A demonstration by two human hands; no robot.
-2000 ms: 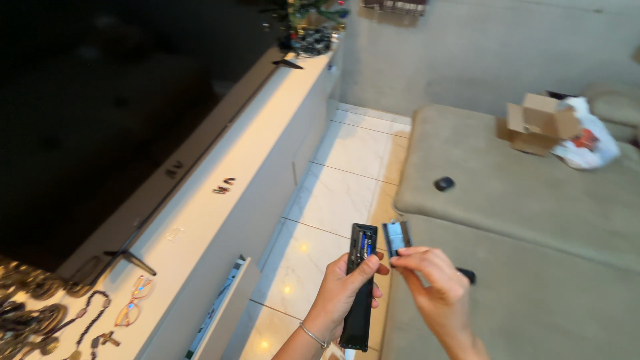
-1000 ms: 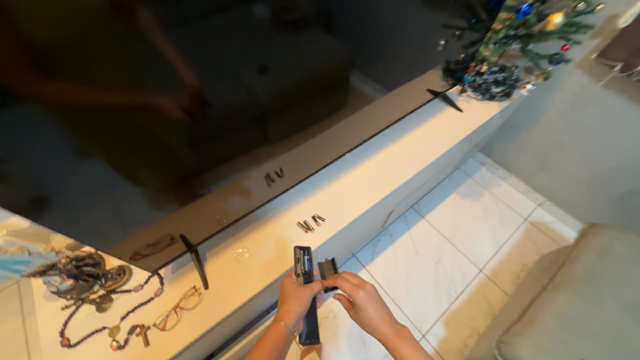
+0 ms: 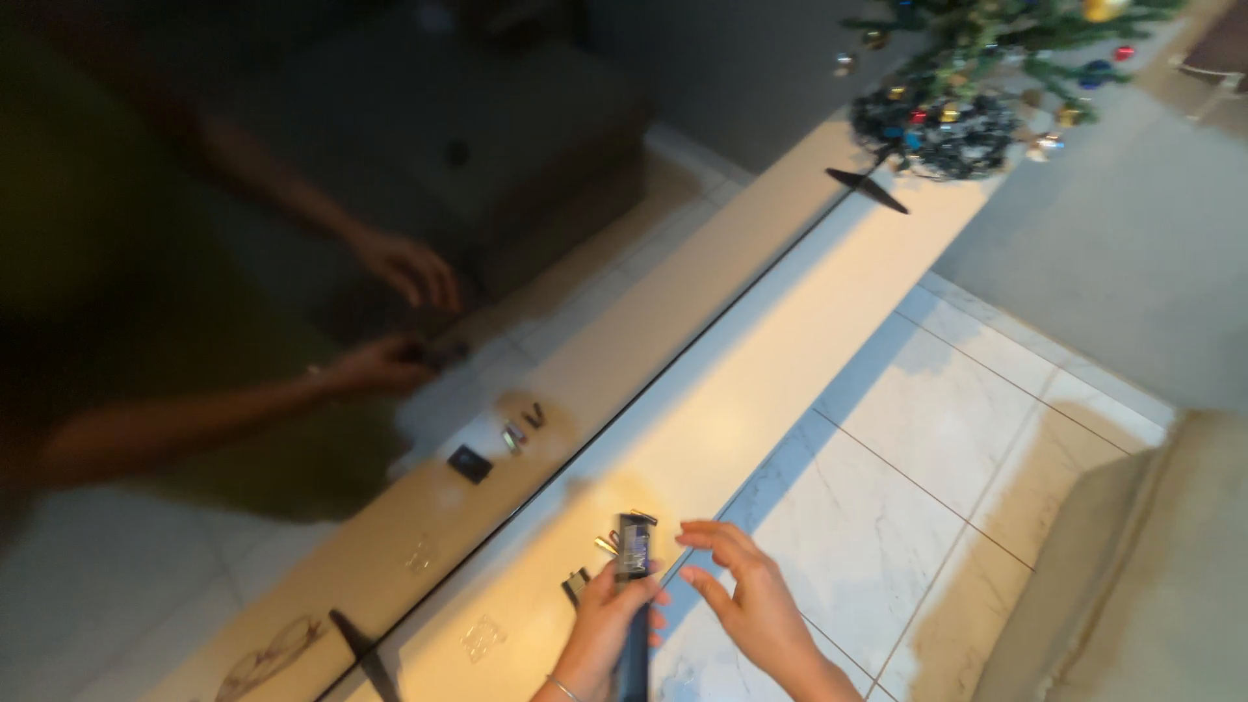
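Observation:
My left hand (image 3: 609, 624) grips a black remote control (image 3: 634, 648), its battery compartment uncovered at the upper end with batteries (image 3: 636, 549) in it. Beside it on the right, my right hand (image 3: 746, 600) is held with thumb and fingers apart and nothing between them. On the white cabinet top, a small dark battery cover (image 3: 575, 585) lies just left of the remote. Several loose batteries (image 3: 606, 543) lie behind the remote's upper end, partly hidden by it.
A large television (image 3: 322, 244) stands along the cabinet (image 3: 780, 341), its dark screen mirroring the scene, with feet (image 3: 868, 190) on the top. A decorated Christmas tree (image 3: 975, 88) stands at the far end. Clear plastic packaging (image 3: 483, 639) lies near the front. A sofa (image 3: 1121, 585) is at right.
The battery cover, in my right hand a second ago, now lies on the cabinet top, and that hand has opened. The view has turned from the sofa toward the television.

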